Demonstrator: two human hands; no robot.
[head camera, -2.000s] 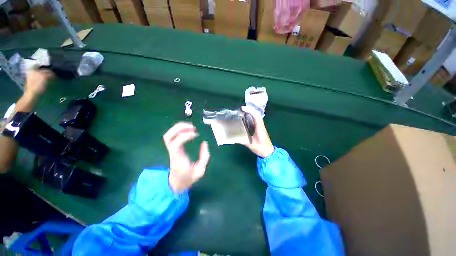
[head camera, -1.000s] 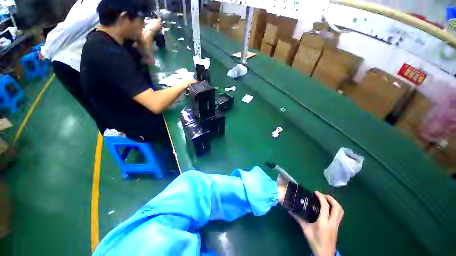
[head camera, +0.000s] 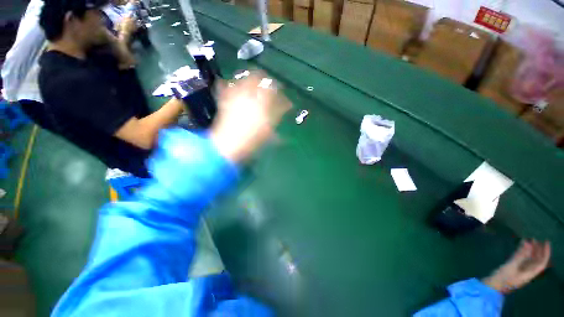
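Observation:
An open black retail box (head camera: 456, 217) stands at the right of the green bench with white flaps (head camera: 488, 191) sticking out. My right hand (head camera: 524, 265) is just below and right of it, fingers apart, holding nothing. My left hand (head camera: 250, 114) is raised at upper left, blurred, in front of the black boxes; whether it holds something cannot be told. A white card (head camera: 403, 179) lies left of the open box. A whitish translucent bag (head camera: 375, 140) stands further back.
A coworker in black (head camera: 86, 102) sits at left, one arm at a black box (head camera: 198, 102) with white paper on top. A small white cable (head camera: 301, 116) lies mid-bench. Brown cartons (head camera: 445, 49) line the back. A metal post (head camera: 189, 21) rises at upper left.
The black box that was in my hands now stands open at the right, out of them. My left hand has moved up and left, my right hand to the right. The white card now shows.

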